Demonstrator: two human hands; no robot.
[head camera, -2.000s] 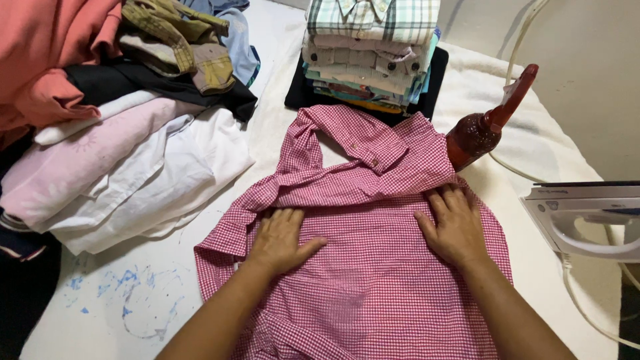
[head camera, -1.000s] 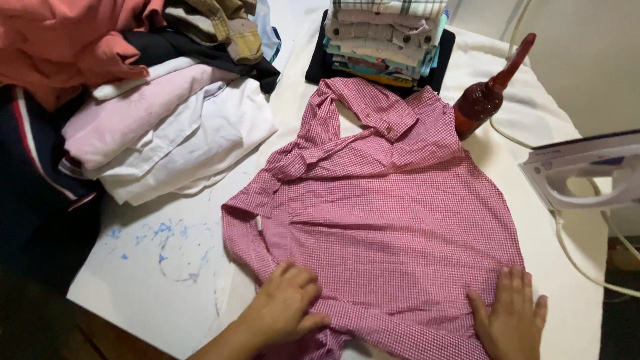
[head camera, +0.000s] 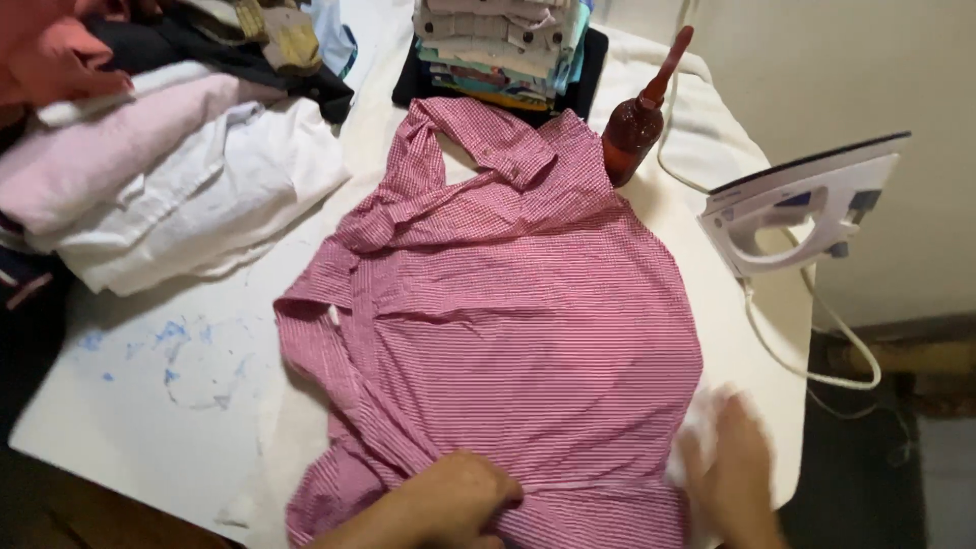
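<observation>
A red-and-white checked shirt (head camera: 534, 328) lies spread and wrinkled over the white-covered table, its collar end away from me. My left hand (head camera: 465, 492) pinches the cloth near the shirt's lower part, fingers closed on a fold. Just beyond the shirt's lower right edge is my right hand (head camera: 728, 457), blurred; whether it touches any cloth I cannot tell. A dark red bottle with a long nozzle (head camera: 633, 133) stands against the shirt's upper right shoulder. To the right, a white clothes iron (head camera: 801, 210) rests on its heel with its soleplate facing away.
Folded clothes (head camera: 496, 46) are stacked on a black cloth at the far edge. A heap of white, pink, black and coral garments (head camera: 206, 175) covers the upper left. The iron's pale cord (head camera: 839, 374) loops past the table's right edge. Blue stains (head camera: 171, 332) mark the table cover (head camera: 137, 404).
My hands have moved from the shirt's upper part to its lower part. My left hand, earlier laid on the cloth, now grips a fold. My right hand has come off the shirt's lower right corner.
</observation>
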